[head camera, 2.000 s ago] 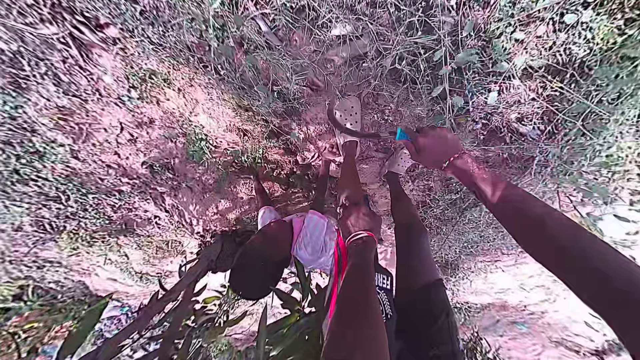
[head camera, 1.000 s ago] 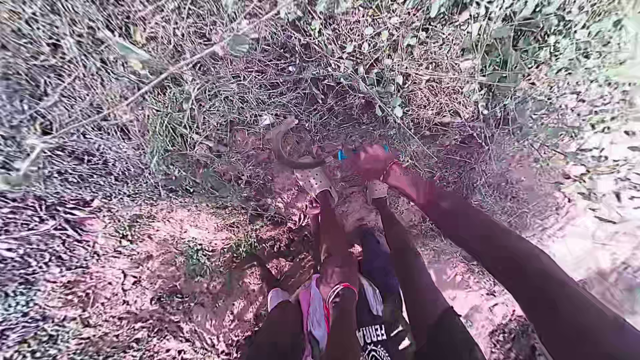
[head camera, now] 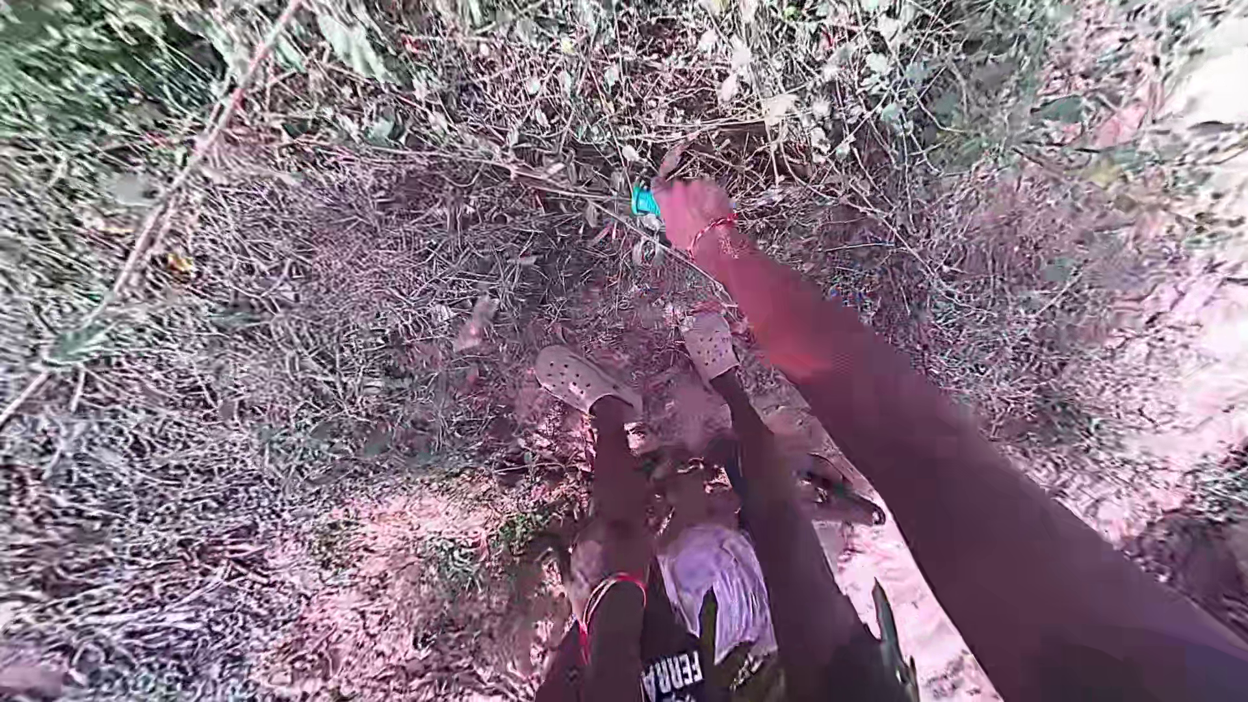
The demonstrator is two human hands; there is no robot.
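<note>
My right hand (head camera: pixel 690 210) is stretched forward and closed on the turquoise handle (head camera: pixel 644 200) of a sickle. The curved blade cannot be made out among the dry stems and twigs (head camera: pixel 561 185) just beyond and left of the fist. A red and white cord circles that wrist. My left hand (head camera: pixel 600 561) rests low near my leg, with red cords around its wrist; its fingers blend into the dark leg, so whether it holds anything is unclear. My feet, in pale perforated clogs (head camera: pixel 577 378), stand on the ground between the two hands.
Leafy brush (head camera: pixel 829 68) and tangled stems run along the top. A long thin branch (head camera: pixel 210 136) slants across the upper left. Dry grass covers the left. White and purple cloth (head camera: pixel 720 585) lies between and behind my legs; bare pale ground (head camera: pixel 1170 390) shows at the right.
My right hand with the sickle has reached farther forward from near my feet into the brush. The blade, plain in both earlier frames, is now lost among stems. The view has shifted.
</note>
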